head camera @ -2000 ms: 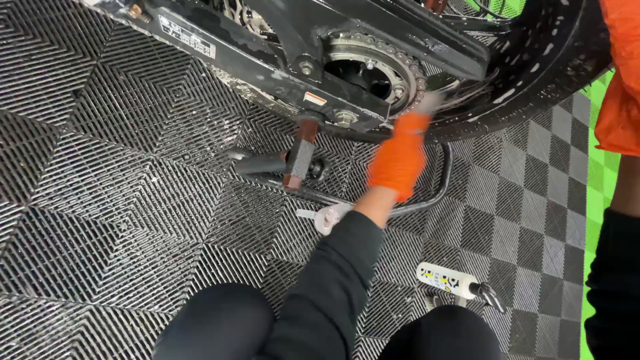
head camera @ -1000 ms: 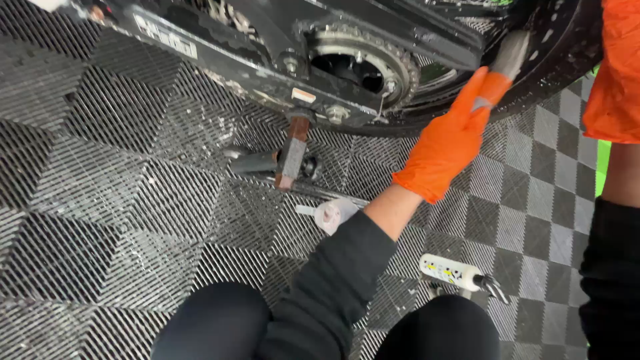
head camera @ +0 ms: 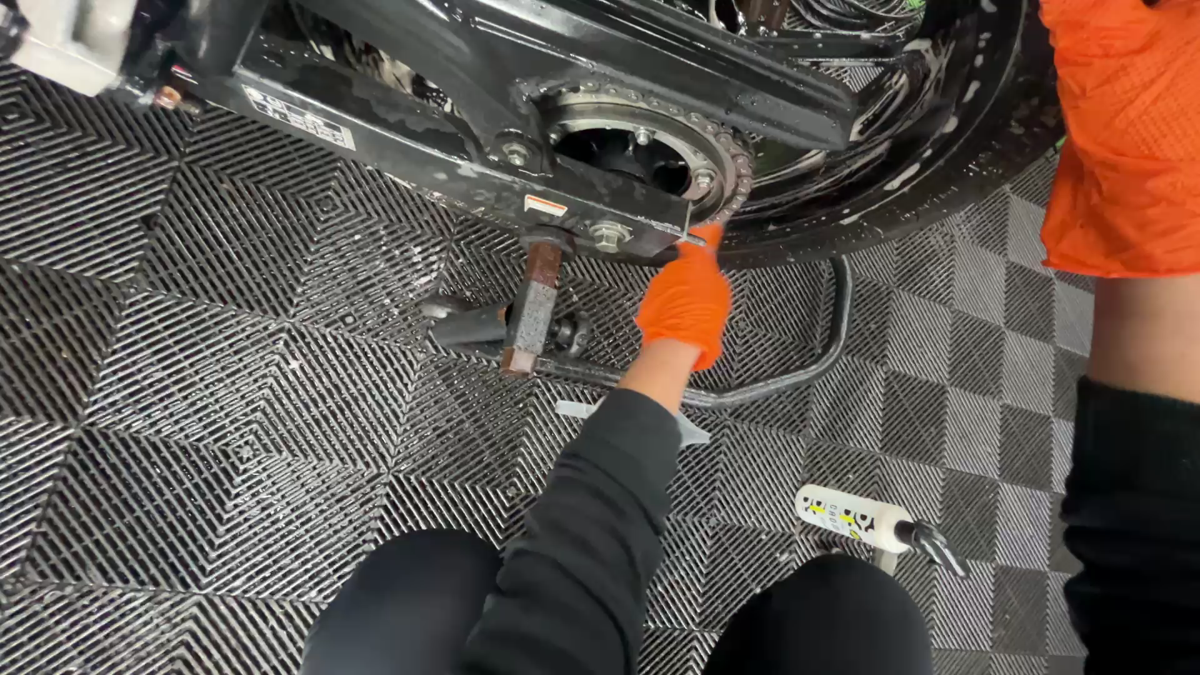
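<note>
My left hand (head camera: pixel 689 305), in an orange glove, reaches to the rear end of a motorcycle's black swingarm (head camera: pixel 600 202), just below the chain and rear sprocket (head camera: pixel 727 173). Earlier views show a brush with pale bristles in this hand; its fingers look closed now, and the bristles are hidden behind the swingarm and wheel. The rear tire (head camera: pixel 975 159) is wet, with spots of foam. At the upper right, my right hand (head camera: pixel 1125 141), also gloved in orange, is by the tire's outer edge. Its fingertips are cut off by the frame, so its grip does not show.
A paddock stand (head camera: pixel 839 328) with a rusty square post (head camera: pixel 532 309) is under the swingarm. A white spray bottle (head camera: pixel 848 517) lies near my right knee. A pale plastic item (head camera: pixel 692 431) is partly behind my sleeve. Wet ribbed checkered tiles (head camera: pixel 216 375) cover the floor.
My left hand has moved from the tire's sidewall, left and down in the view, to the swingarm's end below the sprocket. The brush, seen in it a second ago, is now out of sight.
</note>
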